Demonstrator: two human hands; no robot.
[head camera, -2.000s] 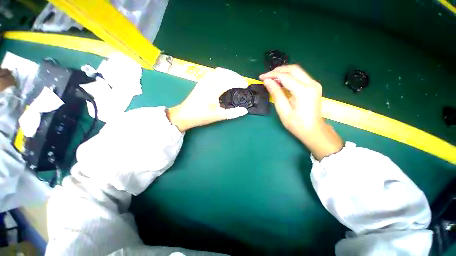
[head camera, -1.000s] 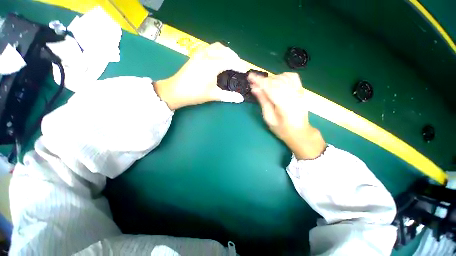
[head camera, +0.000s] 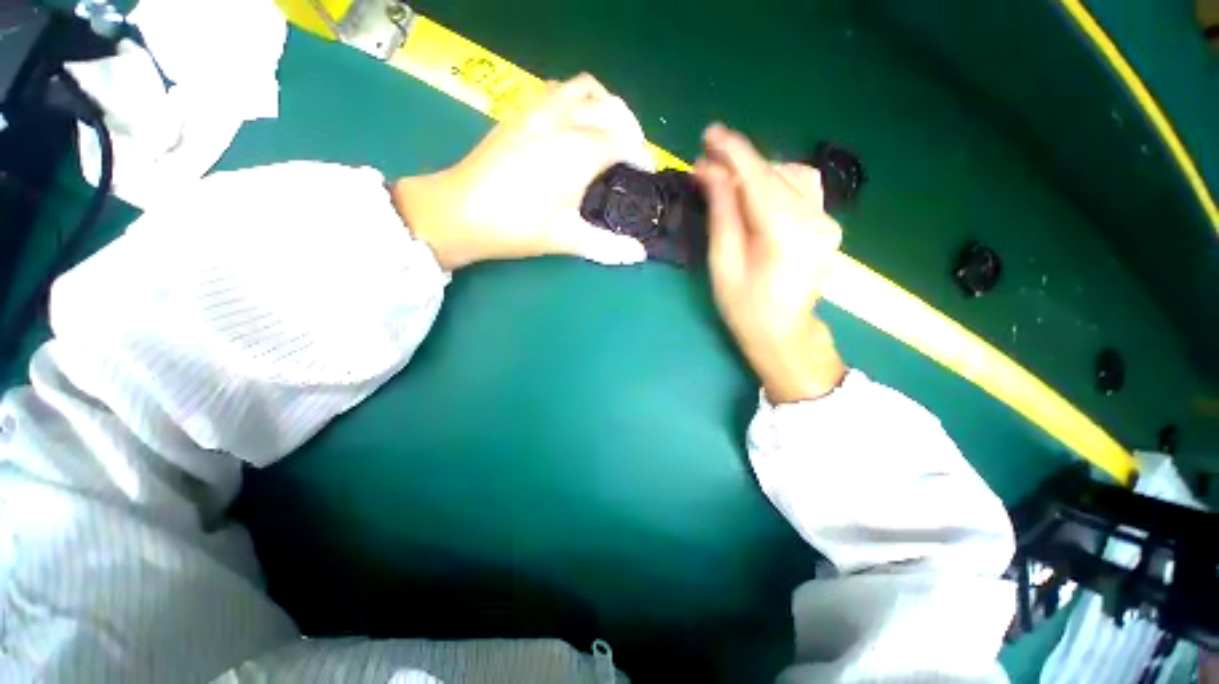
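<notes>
A round black part sits on the black holding block on the green bench at the yellow edge strip. My left hand, with white caps on fingertips, grips the block's left end, thumb in front and fingers behind. My right hand is just right of the block, raised, blurred, with thumb and fingers close together. It covers part of the block's right end. I cannot tell whether it holds a thin tool.
Several round black parts lie spaced along the dark green belt beyond the yellow edge strip. White wipes and a black powered unit with a cable are at upper left. A black clamp-like device stands at the right edge.
The view has turned and shifted rightward, showing more of the right-hand device and less of the powered unit. My right hand has lifted off the round part to the block's right. My left hand keeps its grip.
</notes>
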